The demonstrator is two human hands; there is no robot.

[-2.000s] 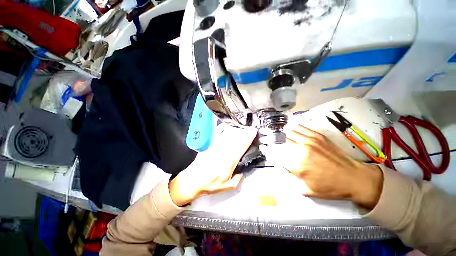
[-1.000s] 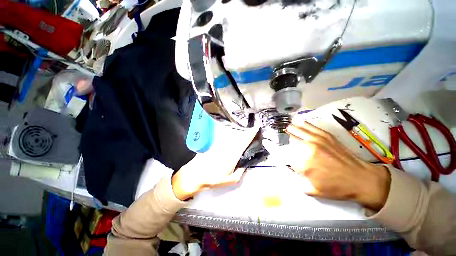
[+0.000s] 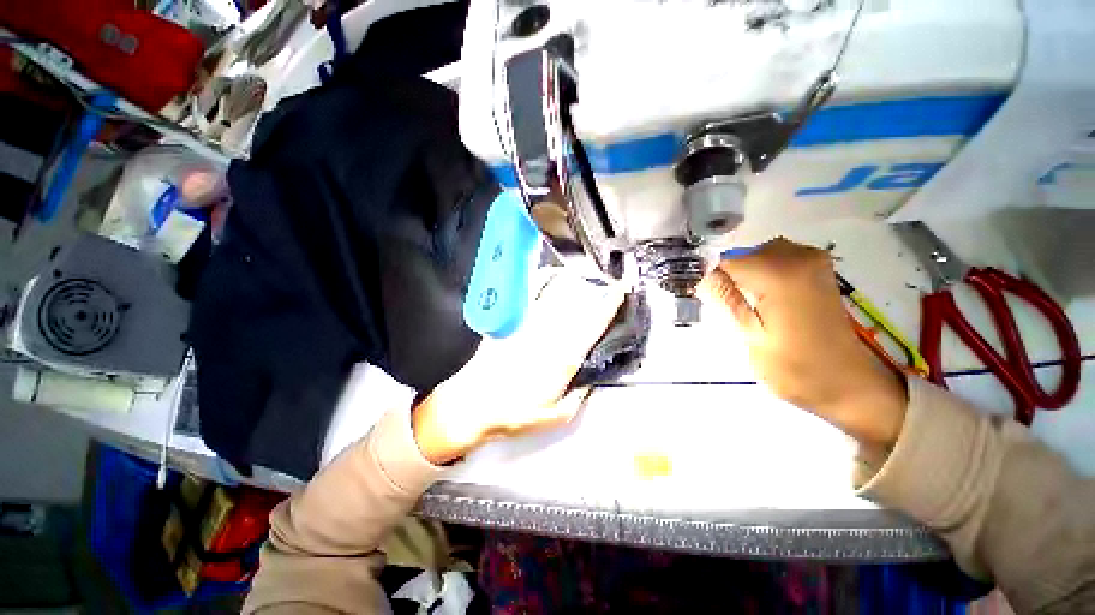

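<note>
The dark garment (image 3: 324,240) lies in a heap left of the machine head, and a small grey-black fold (image 3: 620,342) shows by the needle area. My left hand (image 3: 516,372) holds this fold beside the needle area, its upper part washed out by bright light. My right hand (image 3: 799,330) is just right of the thread tension assembly (image 3: 678,270), fingers curled and thumb against the index finger. Whether it pinches anything is not visible. The presser foot is hidden by glare and the machine head.
The white sewing machine (image 3: 769,72) overhangs the hands. A light-blue plastic piece (image 3: 500,270) is left of the needle. Thread snips (image 3: 886,330), partly behind my right hand, and red-handled scissors (image 3: 1003,336) lie right. A grey motor-like unit (image 3: 96,312) is left; a ruler strip (image 3: 672,532) edges the table.
My right hand has lifted from the cloth area, moved up and right, and its fingers have curled, partly covering the snips. My left hand stays on the fold. The view has shifted slightly.
</note>
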